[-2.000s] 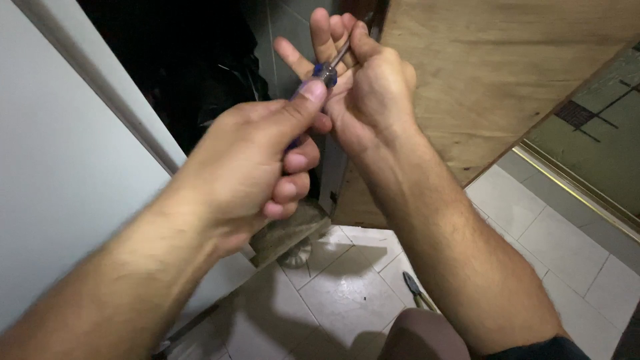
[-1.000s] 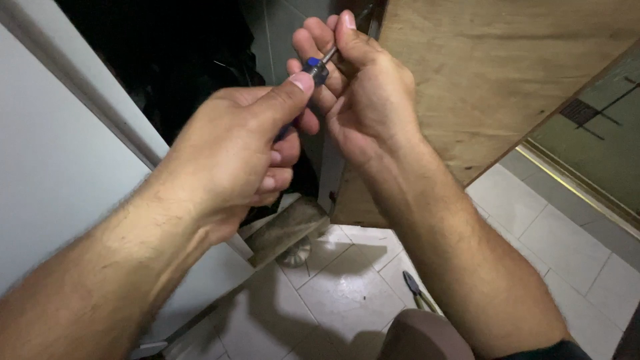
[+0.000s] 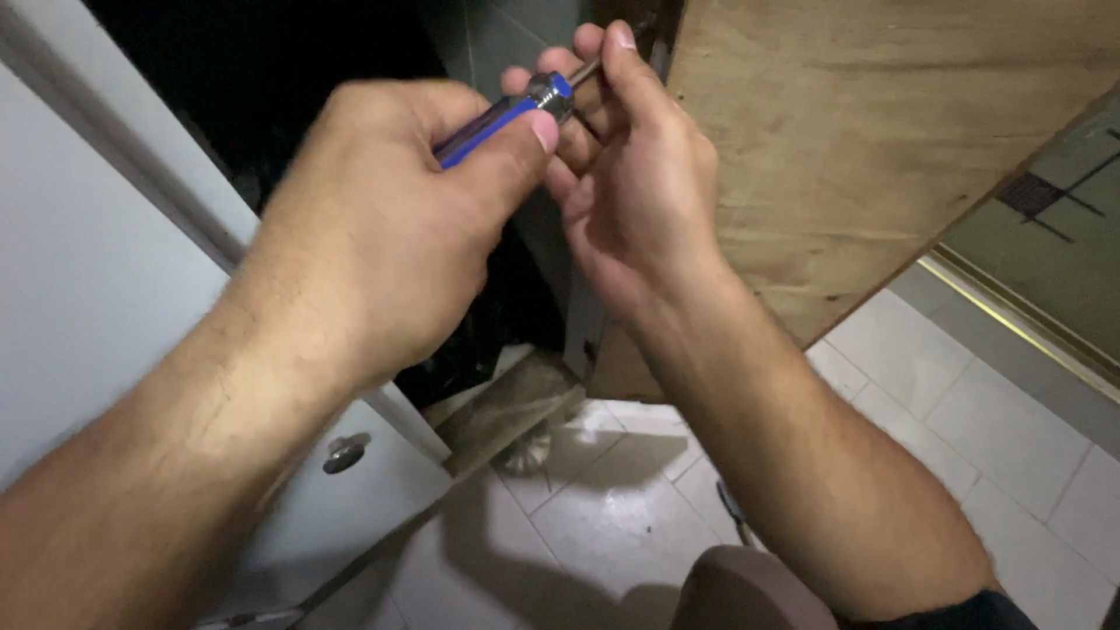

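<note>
A screwdriver with a blue and dark handle points up and to the right. My left hand is closed around that handle, its thumb lying along the upper end. Around the thin metal shaft, my right hand pinches with thumb and fingertips, palm partly turned up. The screwdriver's tip is hard to make out near the edge of a wooden panel, where the view is dark. Whether the tip touches a screw, I cannot tell.
On the left is a white cabinet door with a metal knob. A dark opening lies behind my hands. Below are a worn wooden board and a tiled floor, with a hand tool partly hidden by my right forearm.
My left hand has turned on the screwdriver, and more of the blue handle shows now. The right hand stays at the shaft. The door knob has come into sight.
</note>
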